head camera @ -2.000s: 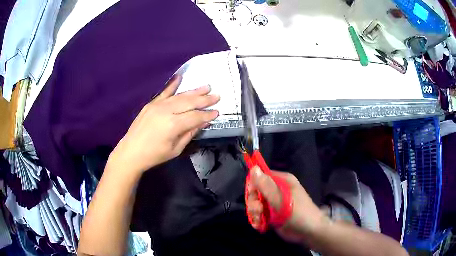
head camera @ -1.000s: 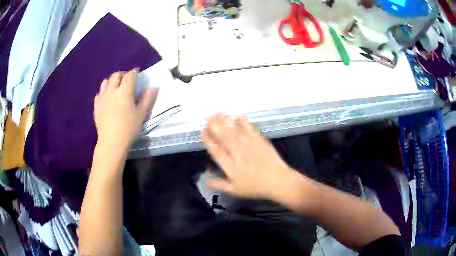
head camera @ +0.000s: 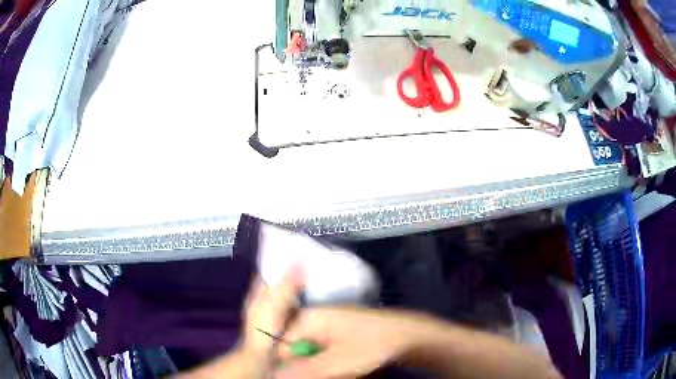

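The dark purple cloth (head camera: pixel 178 303) is off the table, over my lap, with a white facing piece (head camera: pixel 319 266) showing at its upper end. My left hand (head camera: pixel 265 314) grips the cloth beside the white piece, blurred. My right hand (head camera: pixel 356 337) crosses low in front, holding the green-handled awl (head camera: pixel 304 347), its thin metal tip pointing left toward my left hand. Where the hands overlap, finger details are hidden. The red scissors (head camera: pixel 428 83) lie on the machine bed.
The white table (head camera: pixel 163 148) has a ruled strip (head camera: pixel 415 215) along its front edge. The JACK machine (head camera: pixel 548 33) stands at back right, with snips (head camera: pixel 539 123) near it. Pale cut pieces (head camera: pixel 52 96) lie left; a blue basket (head camera: pixel 606 281) stands right.
The purple cloth has come off the table toward my lap, in my left hand. The green awl has left the table for my right hand. The scissors, earlier in my right hand, now lie on the bed.
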